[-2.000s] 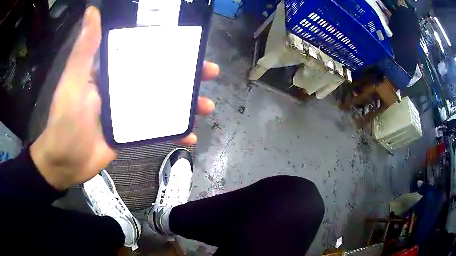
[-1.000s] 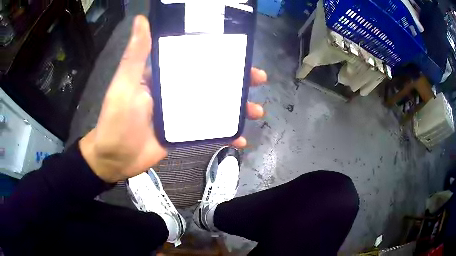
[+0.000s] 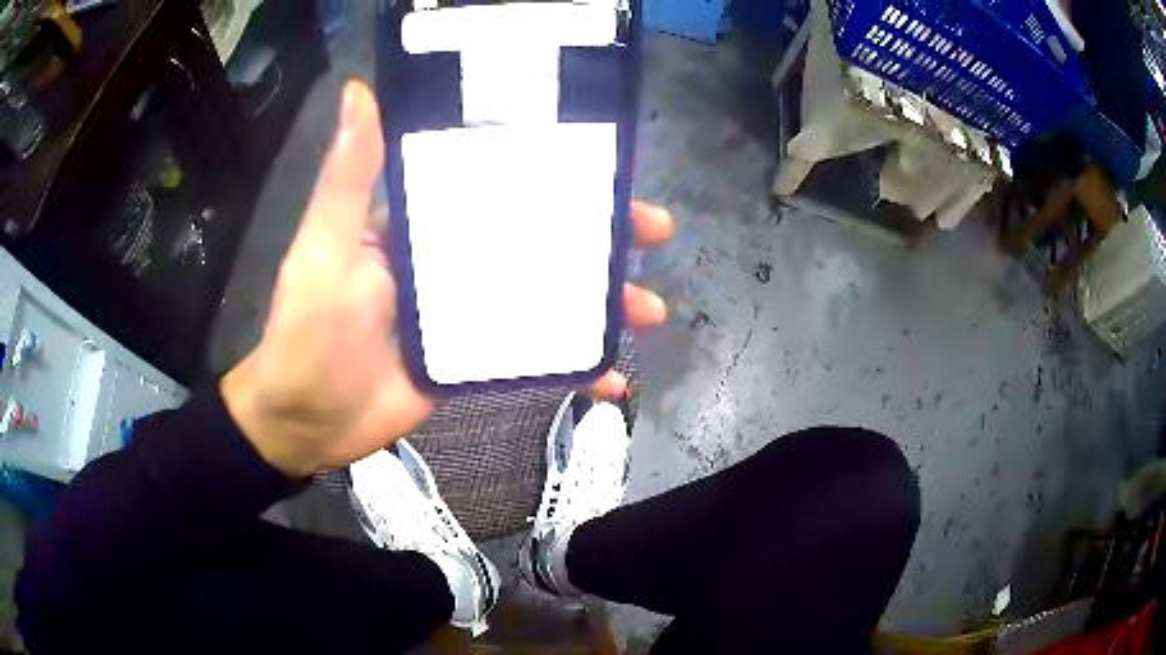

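A smartphone (image 3: 509, 250) with a dark frame and a glaring white screen stands upright in the upper middle of the view. Its top end is cut off by the upper edge. My left hand (image 3: 335, 307), bare with a dark sleeve, holds it, with the thumb along the left side and fingertips showing at the right side. The screen is too bright to read. My right hand is not in view.
Below are my white shoes on a dark woven surface and my dark-clad knees. A blue slotted crate (image 3: 940, 58) sits on a cloth-draped stand at upper right. A white water dispenser (image 3: 79, 378) is at left. Grey floor (image 3: 767, 333) lies between.
Over the two seconds the view has shifted, so the phone and my left hand appear further right. The phone sits slightly lower than one second ago. More of the dispenser shows. The grip is unchanged.
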